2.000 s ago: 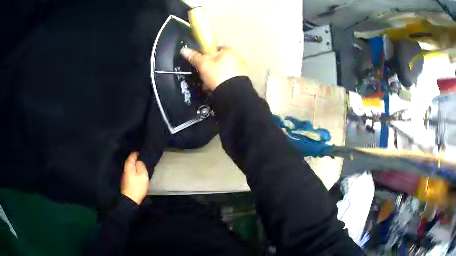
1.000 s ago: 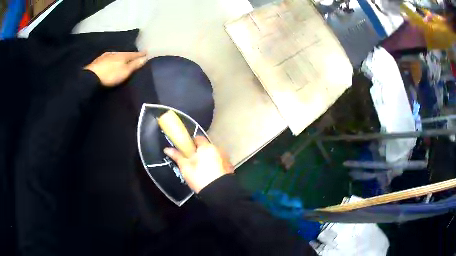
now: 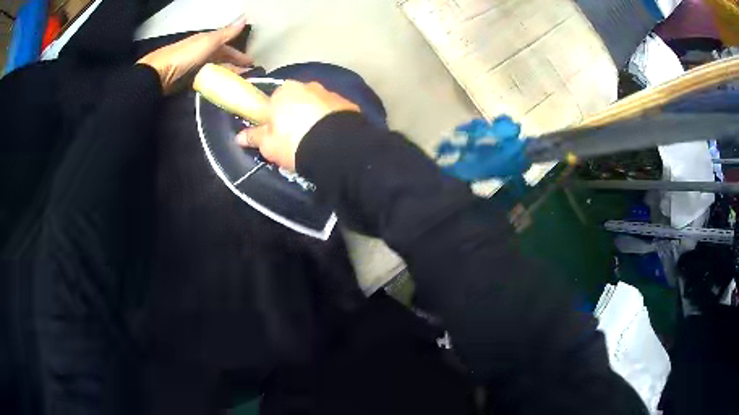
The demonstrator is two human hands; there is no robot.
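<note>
The black garment (image 3: 235, 267) lies over the padded board, whose rounded dark navy end (image 3: 356, 87) shows beyond the iron. My right hand (image 3: 296, 121) is shut on the pale yellow handle of the steam iron (image 3: 259, 174). The iron, black with a white rim, rests on the garment near the board's end. Its underside is hidden. My left hand (image 3: 198, 55) is at the garment's far edge, left of the board end. Its fingers point right and black cloth shows between them; whether they pinch it is unclear.
A blue wrap (image 3: 484, 150) is on the steam hose (image 3: 640, 121), which runs right, beyond my right forearm. A cream square-edged pad (image 3: 527, 61) lies on the pale table (image 3: 348, 36). Green floor (image 3: 600, 243) and white cloth (image 3: 636, 340) are at the right.
The iron and my right hand have moved up and left, closer to my left hand. My left hand has moved up, its fingers more spread. The blue-wrapped hose has swung up into view beside the pad.
</note>
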